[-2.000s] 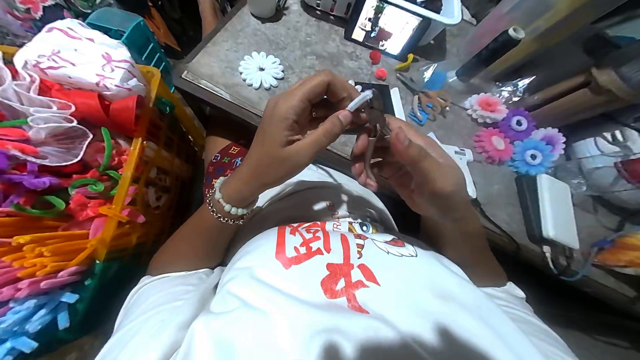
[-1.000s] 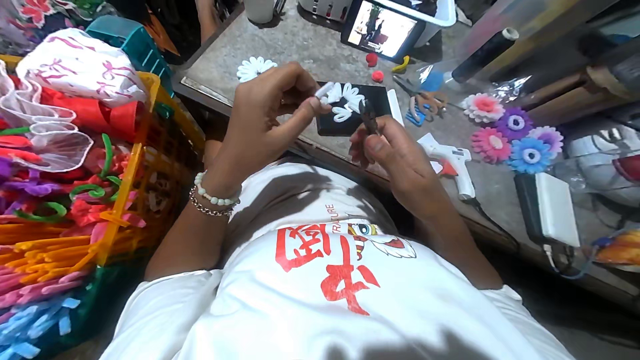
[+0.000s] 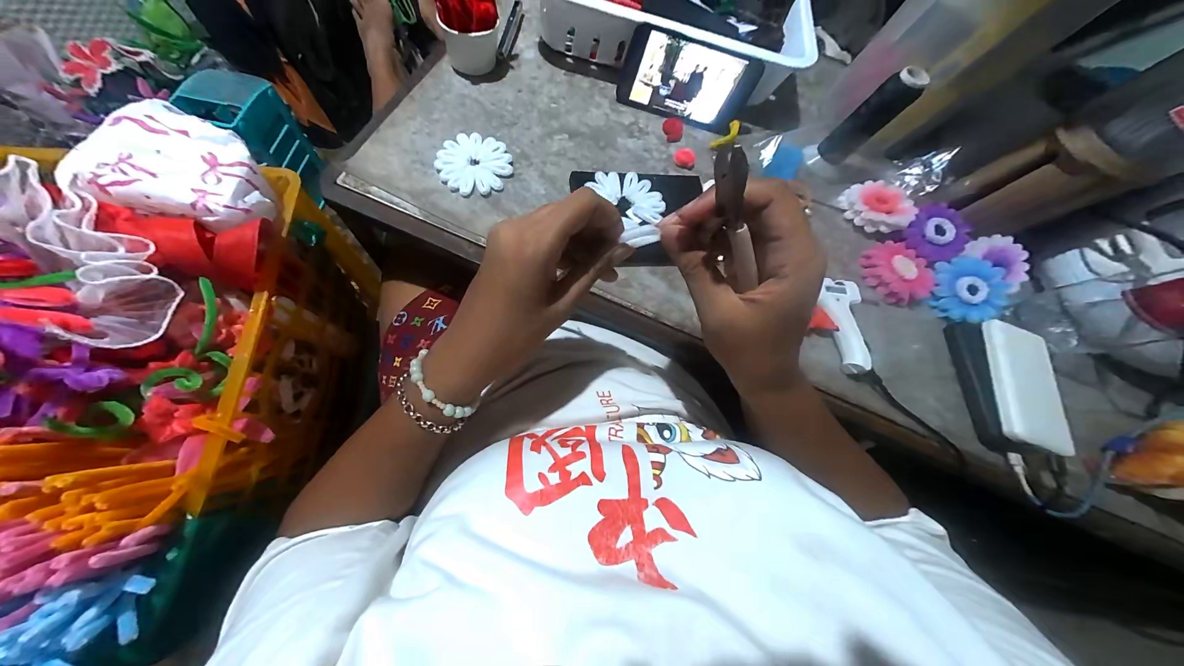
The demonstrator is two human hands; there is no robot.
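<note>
My left hand (image 3: 546,268), a beaded bracelet at its wrist, pinches one end of a white fuzzy stem, seemingly a pipe cleaner (image 3: 640,235). The fingertips of my right hand (image 3: 754,264) touch its other end, while the palm holds pliers (image 3: 733,185) with the jaws pointing up. Just beyond the fingers, a partial white petal ring (image 3: 629,192) lies on a black rectangular pad (image 3: 683,189). A finished-looking white flower (image 3: 474,165) rests on the table to the left.
A propped phone (image 3: 689,76) leans on a white basket (image 3: 573,32). Right of my hands are colored fuzzy flowers (image 3: 973,285), a white glue gun (image 3: 844,324) and a power bank (image 3: 1027,387). A yellow crate (image 3: 268,305) of colored stems stands at left. Another person's arm shows beyond.
The pliers have turned upward in my right hand, and its fingertips have come to the white stem by my left hand. Two seconds ago both hands were together at the pliers.
</note>
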